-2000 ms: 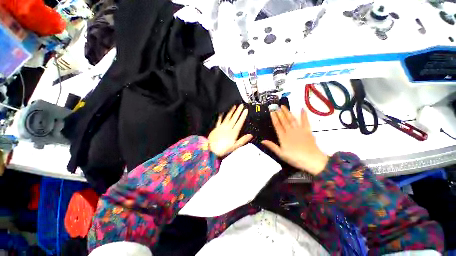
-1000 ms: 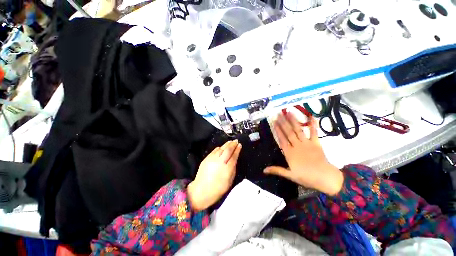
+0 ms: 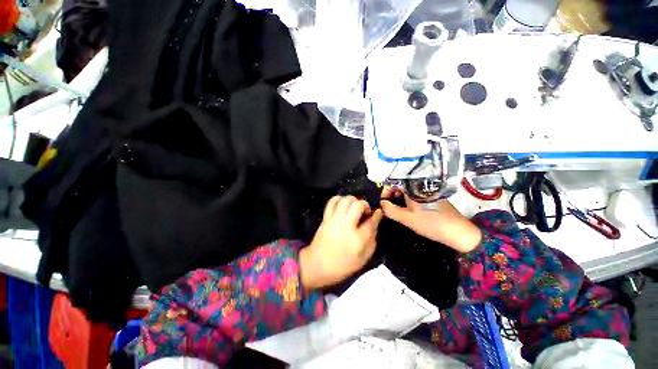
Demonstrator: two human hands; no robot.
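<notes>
The black garment [image 3: 209,180] lies heaped to the left of the needle, with light specks on it. Its smaller black section [image 3: 418,263] runs under my hands toward my lap. My left hand [image 3: 342,241] has its fingers bent on the cloth, pinching it near the needle area. My right hand [image 3: 431,222] is beside it, its fingertips on the same cloth close to my left fingers, partly under the machine head. The sewing machine [image 3: 534,130] is white with a blue stripe. The presser foot itself is hard to make out.
Black-handled scissors [image 3: 537,202], a red loop [image 3: 482,189] and a slim red-handled tool [image 3: 595,222] lie right of the needle. A white cloth [image 3: 382,303] is at my lap. A grey device [image 3: 16,194] stands at the left edge. Clear plastic [image 3: 386,25] is behind.
The view has shifted and shows the machine head's end more closely. My flat, spread hands have drawn together, fingers now bent at the cloth. My right hand has moved left, toward my left hand.
</notes>
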